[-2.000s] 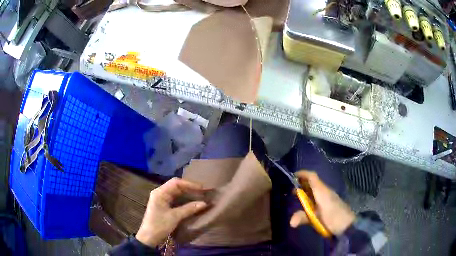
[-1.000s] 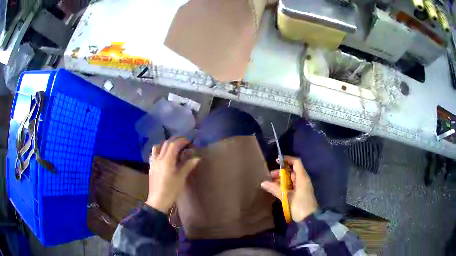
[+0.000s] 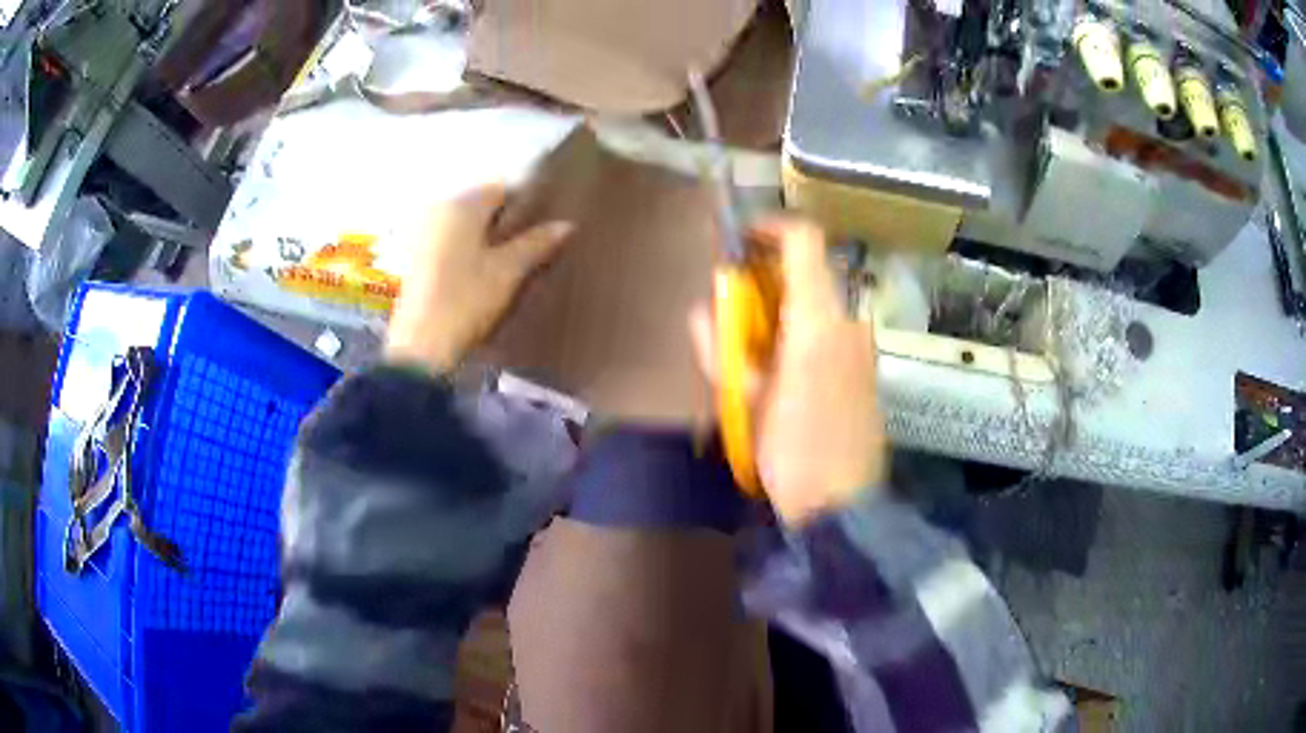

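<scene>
A brown cut piece [image 3: 630, 287] lies over the white table's front edge, its upper left part raised and shaded. My left hand [image 3: 466, 279] is at its left edge, thumb on top; the other fingertips are partly hidden. My right hand [image 3: 824, 380] holds scissors [image 3: 739, 358] with orange handles, blades pointing up and away over the right side of the piece; hand and scissors are blurred. Another brown piece [image 3: 637, 616] lies on my lap, partly behind my sleeves. A further brown piece [image 3: 616, 50] with a curved edge lies at the back of the table.
A blue crate [image 3: 215, 473] stands at the left, with narrow strips [image 3: 108, 473] draped on its side. The overlock machine [image 3: 888, 143] stands at the right, with thread lint [image 3: 1067, 344] near its plate. The table [image 3: 287, 186] has an orange-printed sticker [image 3: 340, 275].
Both hands have moved from the lap up and forward to the table. The scissors moved with my right hand. My left hand has left the lap piece and reached the table piece.
</scene>
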